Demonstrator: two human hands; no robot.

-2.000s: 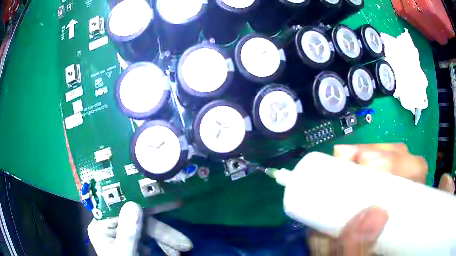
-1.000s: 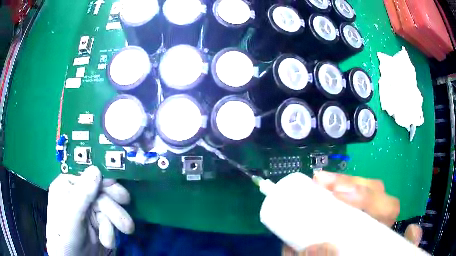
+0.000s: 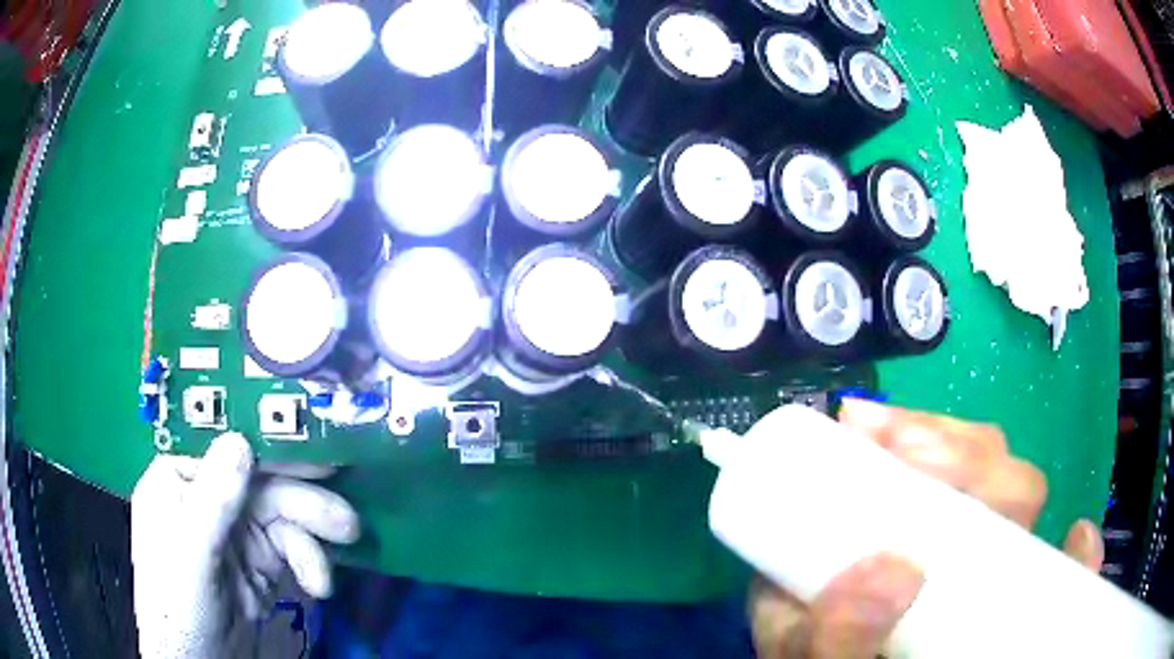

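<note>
The green capacitor board (image 3: pixel 386 470) lies in front of me with rows of tall black capacitors (image 3: pixel 560 309). My right hand (image 3: pixel 946 457), bare, is closed round the white glue bottle (image 3: pixel 824 515), which is tilted with its nozzle toward the upper left. Its thin dispensing needle (image 3: pixel 650 397) points at the base of the third front-row capacitor from the left. White adhesive shows along the bases of the front-left capacitors. The exact needle tip is hard to make out. My left hand (image 3: pixel 232 541), in a white glove, is at the board's front-left corner, fingers apart, one fingertip by the edge.
A green mat (image 3: pixel 515 547) lies under the board. A crumpled white cloth (image 3: pixel 1024 213) lies right of the capacitors. Red-orange foam pads (image 3: pixel 1075 58) are at the upper right. A dark rack-like structure (image 3: pixel 1139 335) stands along the right edge.
The board first sat tilted and now lies straighter. The needle has gone from beside a screw terminal to the front-row capacitor bases, then rightward along them. My left hand has shifted left.
</note>
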